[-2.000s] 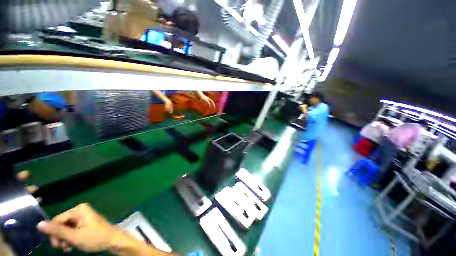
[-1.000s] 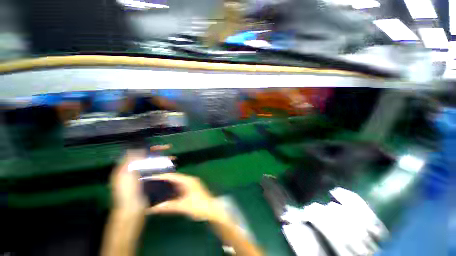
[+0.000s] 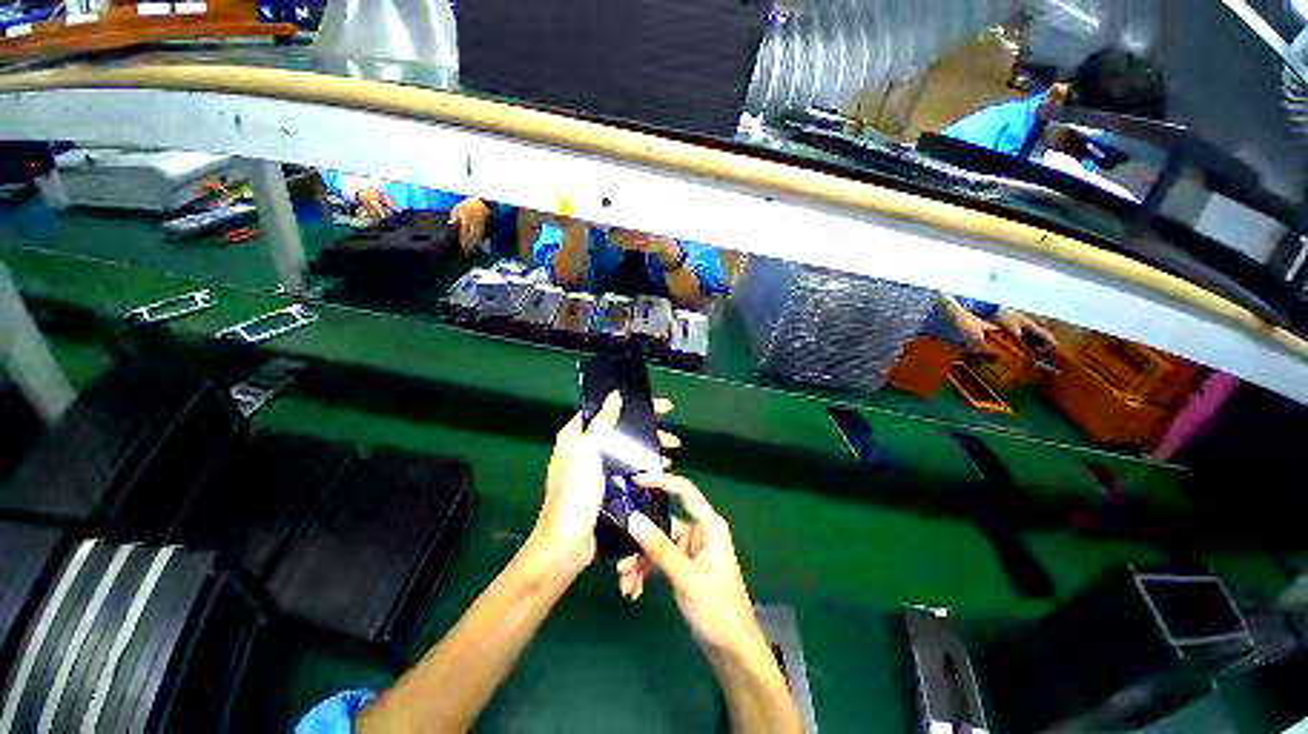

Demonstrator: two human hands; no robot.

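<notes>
A glossy black smartphone or screen assembly [image 3: 620, 416] is held upright in front of me, above the green bench, with a bright lamp reflection across its middle. My left hand [image 3: 577, 480] grips its left side, thumb on the face. My right hand [image 3: 689, 545] holds its lower right edge, with thumb and fingers at the lower end. A holding fixture [image 3: 942, 674] lies at the lower right, and another fixture [image 3: 785, 660] is partly hidden behind my right forearm.
Black plastic trays [image 3: 366, 538] are stacked at left, some with pale stripes. A black open-top box [image 3: 1183, 617] stands at right. Across the green belt [image 3: 775, 459] are small silver fixtures [image 3: 574, 313], a clear tray stack [image 3: 825, 323], orange bins [image 3: 1105, 387] and other workers' hands.
The view has swung left and steadied, bringing the black tray stacks into sight. Both hands still hold the phone, now near the centre and standing upright.
</notes>
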